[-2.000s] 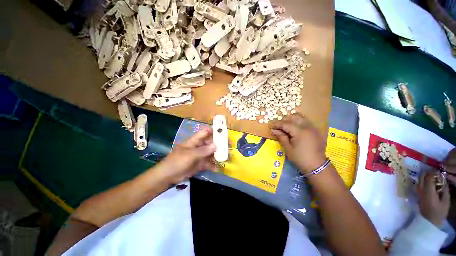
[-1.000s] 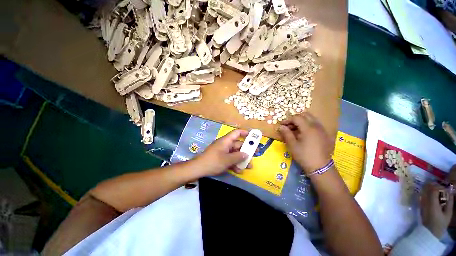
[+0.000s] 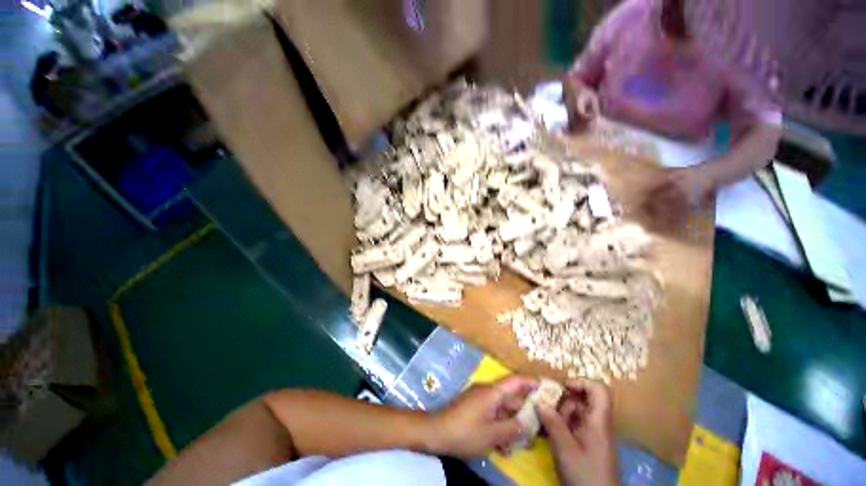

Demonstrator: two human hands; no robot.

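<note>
My left hand (image 3: 484, 416) is shut on a beige housing (image 3: 528, 414), held low over the grey and yellow printed carton (image 3: 429, 380). My right hand (image 3: 584, 429) meets it there, its fingers touching the housing's upper right end. Both are blurred, and I cannot tell whether the right fingers hold a small disc. A large heap of beige housings (image 3: 456, 214) lies on the brown cardboard ahead. A loose pile of tiny beige discs (image 3: 574, 342) lies at its near right side.
Raised brown cardboard (image 3: 366, 66) stands behind the heap. A person in a pink top (image 3: 655, 76) sits across, arm over the cardboard. One housing (image 3: 756, 324) lies on the green surface at right. An open box (image 3: 47, 380) stands low at left.
The view has tilted up and shifted, bringing the person across into sight. My right hand has left the disc pile's edge and come together with my left hand at the held housing.
</note>
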